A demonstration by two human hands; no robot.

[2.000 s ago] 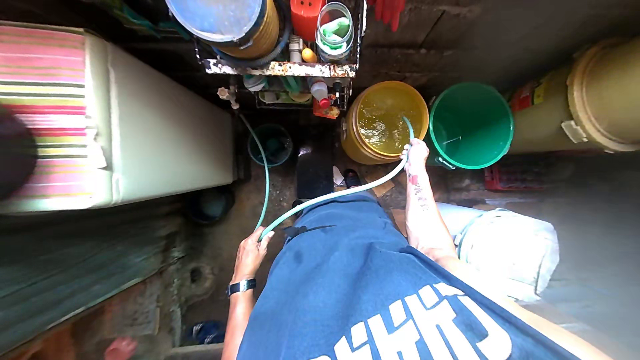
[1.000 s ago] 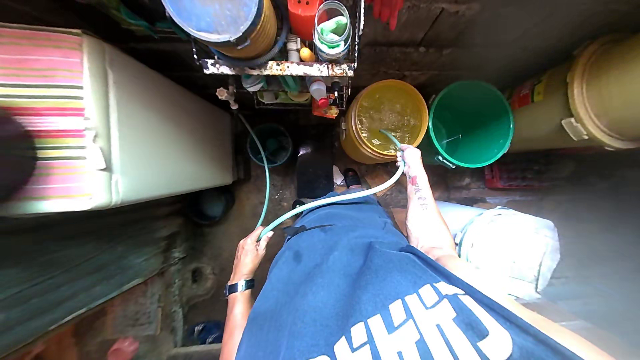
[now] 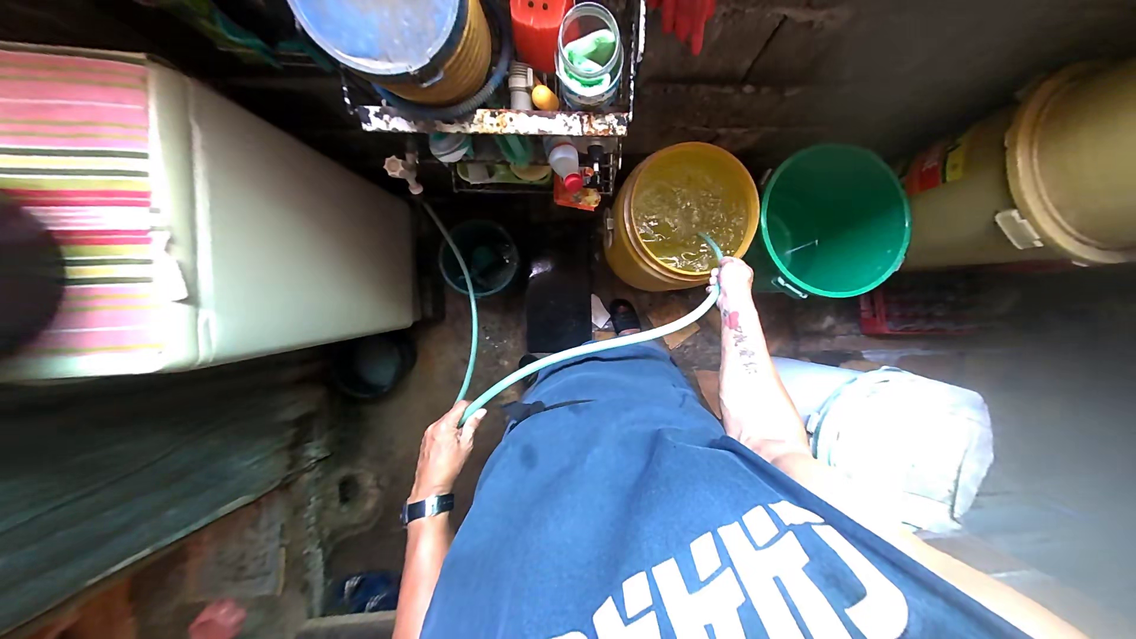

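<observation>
A pale green hose runs from a wall tap down to my left hand, which grips its bend and wears a dark wristwatch. From there it arcs across my front to my right hand, closed around it near its end. The hose tip points into a yellow bucket, where the water is churning. Close on the right of it stands a green bucket with a thin streak, perhaps water, inside.
A rusty metal rack holds jars and bottles above. On the left is a large pale appliance or cabinet with a striped cloth. Dark basins sit on the floor. At right are a tan lidded barrel and a white wrapped bundle.
My right hand has shifted slightly with the hose end over the yellow bucket, and the tip's angle has changed. My left hand has stayed in place on the hose.
</observation>
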